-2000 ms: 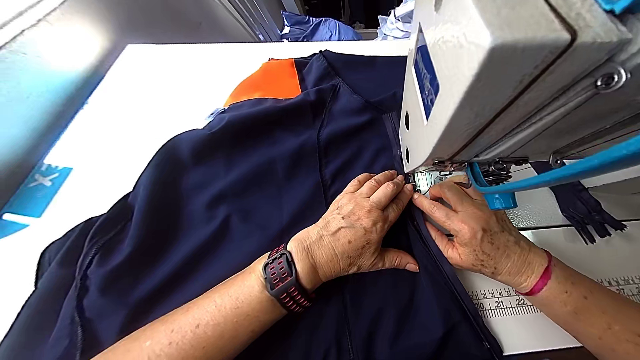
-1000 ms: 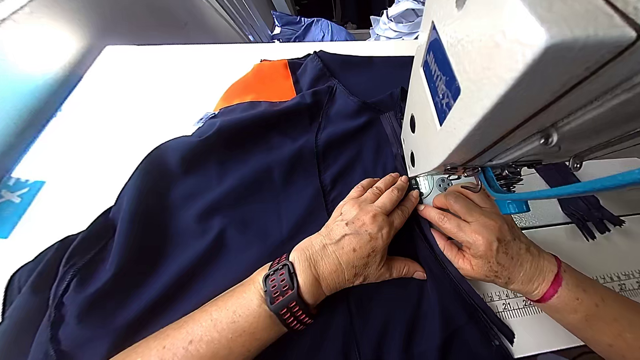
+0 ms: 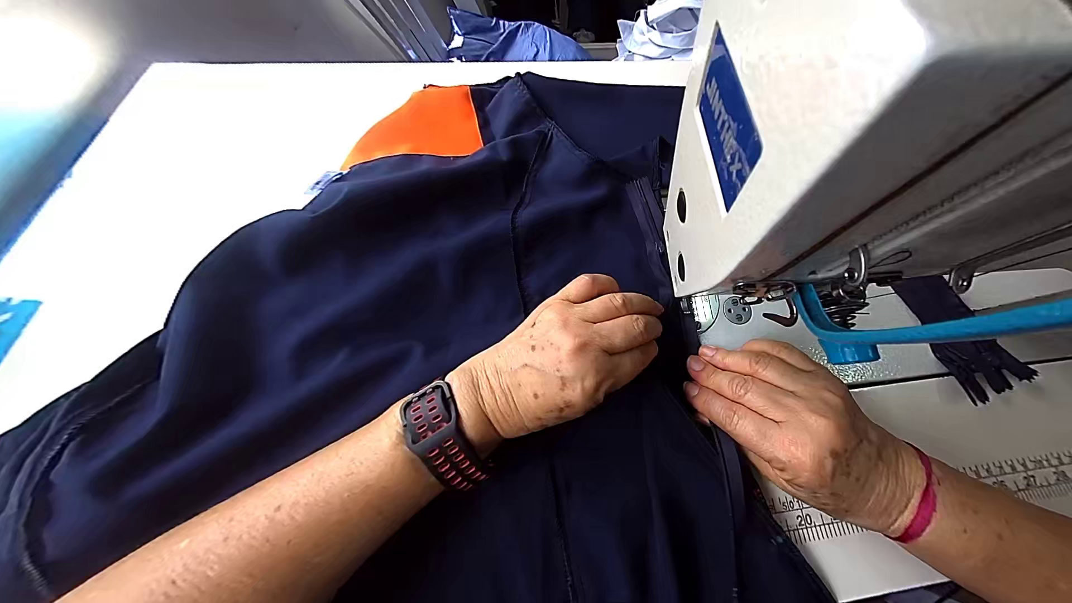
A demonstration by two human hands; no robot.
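Note:
A navy blue garment (image 3: pixel 377 285) with an orange panel (image 3: pixel 427 126) lies under the head of a white sewing machine (image 3: pixel 804 126). My left hand (image 3: pixel 561 360), with a dark watch band on its wrist, has its fingers curled on the cloth just left of the needle area; whether it pinches a fold cannot be seen. My right hand (image 3: pixel 779 419) rests nearly flat, fingertips on the garment's zipper edge, just in front of the metal needle plate (image 3: pixel 729 311). The needle and presser foot are mostly hidden by the machine head.
A blue curved bar (image 3: pixel 946 329) runs from the needle area to the right. Dark zipper ends (image 3: pixel 963 335) lie on the machine bed behind it. A printed ruler scale (image 3: pixel 837 523) runs along the front right. Blue bundled cloth (image 3: pixel 511 38) is beyond the table's far edge.
My right hand has drawn back from the needle area toward me, and its fingers have straightened onto the cloth edge. The fingers of my left hand have curled in, with the thumb now out of sight.

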